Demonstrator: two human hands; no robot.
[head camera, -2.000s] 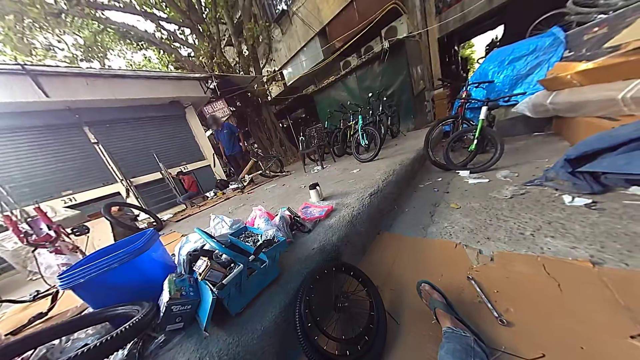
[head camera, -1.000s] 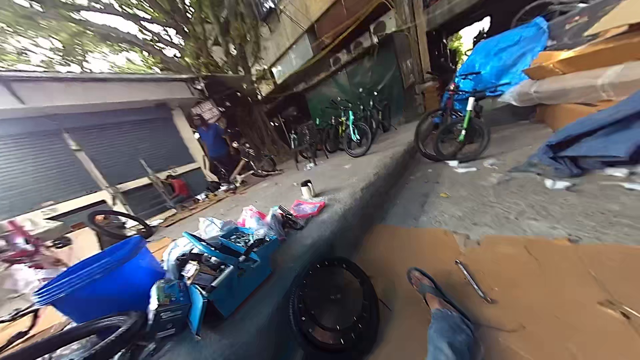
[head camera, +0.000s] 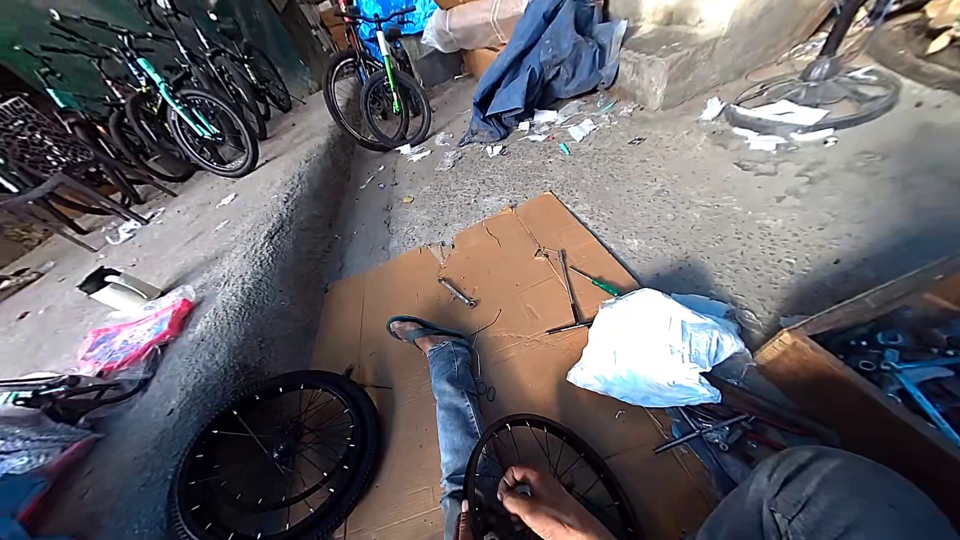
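Observation:
A black spoked bicycle wheel rim (head camera: 531, 421) without a tyre stands in front of me at the bottom, beside my jeans leg. My right hand (head camera: 551, 501) is over its hub area, fingers curled round a small metal part (head camera: 523, 489) that I cannot identify. Only a sliver of my left hand (head camera: 463, 523) shows at the rim's left side; its grip is hidden. Left of my leg lies a wheel with a black tyre (head camera: 367, 424). On the cardboard sheet (head camera: 390, 300) are a metal wrench (head camera: 457, 292), a green-handled screwdriver (head camera: 600, 283) and a long T-shaped tool (head camera: 571, 296).
A white plastic bag (head camera: 656, 349) sits at the cardboard's right edge, near loose tools (head camera: 705, 433). Beyond it is a wooden box (head camera: 832, 375) of metal parts. A raised concrete kerb (head camera: 255, 277) runs along the left, with parked bicycles (head camera: 202, 127) beyond. Litter lies farther ahead.
The view has swung right and down. The bare rim and my hands, not seen in the earlier frames, are in view now.

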